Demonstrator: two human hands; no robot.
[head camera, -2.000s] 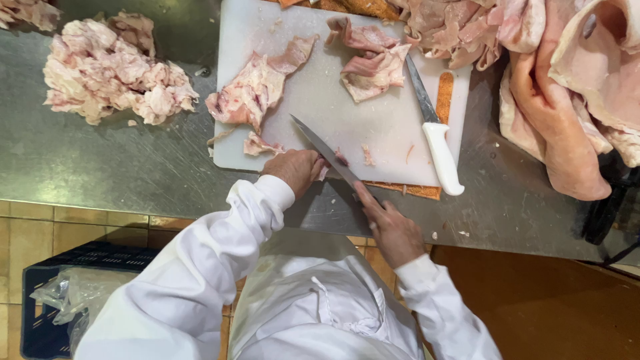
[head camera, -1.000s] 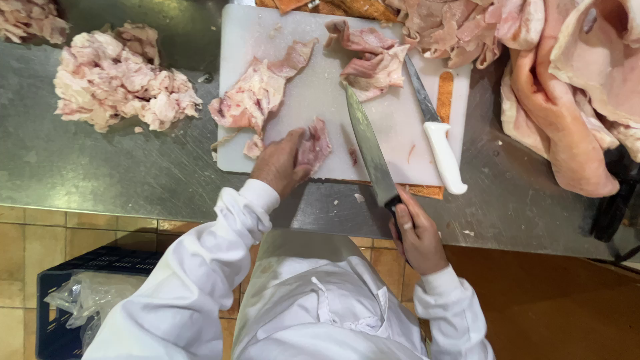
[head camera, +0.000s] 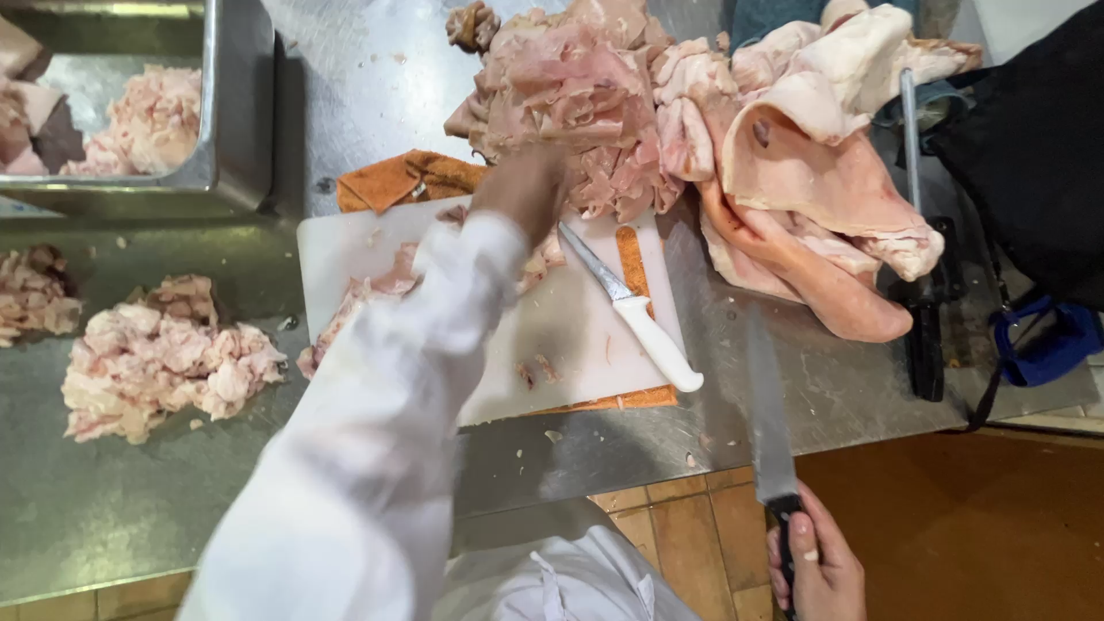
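My left hand (head camera: 526, 191) is blurred and reaches over the far edge of the white cutting board (head camera: 569, 345), at the front of a heap of sliced pink meat (head camera: 569, 86). Whether it holds anything cannot be seen. Low on the right, my right hand (head camera: 819, 556) grips the black handle of a long knife (head camera: 770, 414), its blade pointing away from me. A white-handled knife (head camera: 660, 345) lies on the board's right side. Pieces of raw meat (head camera: 345, 315) lie on the board, partly hidden by my left sleeve.
A steel tray (head camera: 237, 112) with meat stands at the back left. Fatty trimmings (head camera: 164, 362) are piled on the steel table (head camera: 552, 457). Large skin-on meat pieces (head camera: 802, 181) lie at the right, beside a sharpening steel (head camera: 912, 138). Orange cloth (head camera: 405, 177) shows behind the board.
My left hand has moved from the board's near edge, where it held a small meat piece, to the far heap. The long knife in my right hand has moved right, off the board.
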